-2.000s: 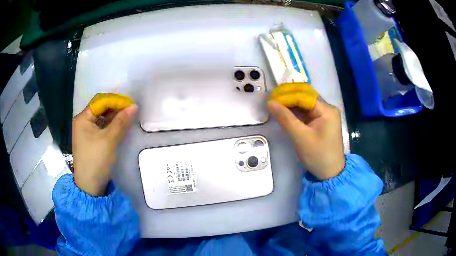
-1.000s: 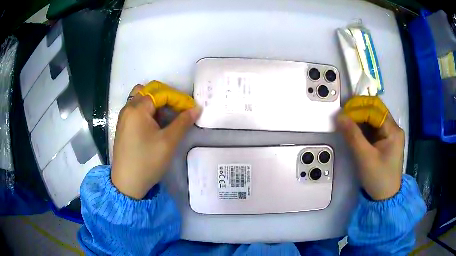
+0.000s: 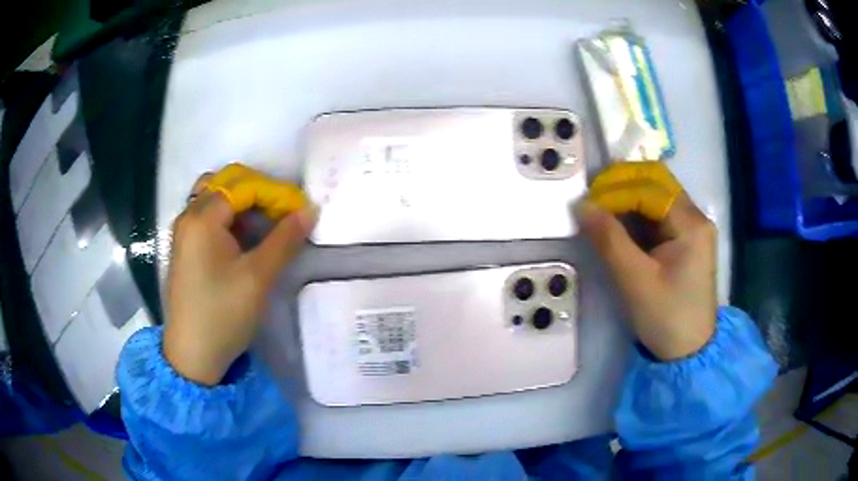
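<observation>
The upper smartphone [image 3: 452,178] lies back up, its three dark lenses at the right end. Its label looks pale, as if under a clear film [image 3: 357,211] whose edges hardly show. My left hand [image 3: 226,272] pinches at the film's left end, thumb against yellow-cotted fingers. My right hand [image 3: 654,263] pinches at its right end, beside the phone's lower right corner. The lower smartphone [image 3: 470,343] lies back up nearer me, with a sharp printed barcode label [image 3: 385,342] and no hand on it.
Both phones lie on a white mat [image 3: 452,56]. A white pad with a blue-green stripe [image 3: 626,99] lies beyond my right hand. Overlapping film sheets [image 3: 71,244] lie at the left. A blue parts box [image 3: 776,150] stands at the right on the dark bench.
The blur over the upper phone two seconds ago is gone, and its back shows more evenly. Both hands keep their pinch at its ends. The whole view has shifted.
</observation>
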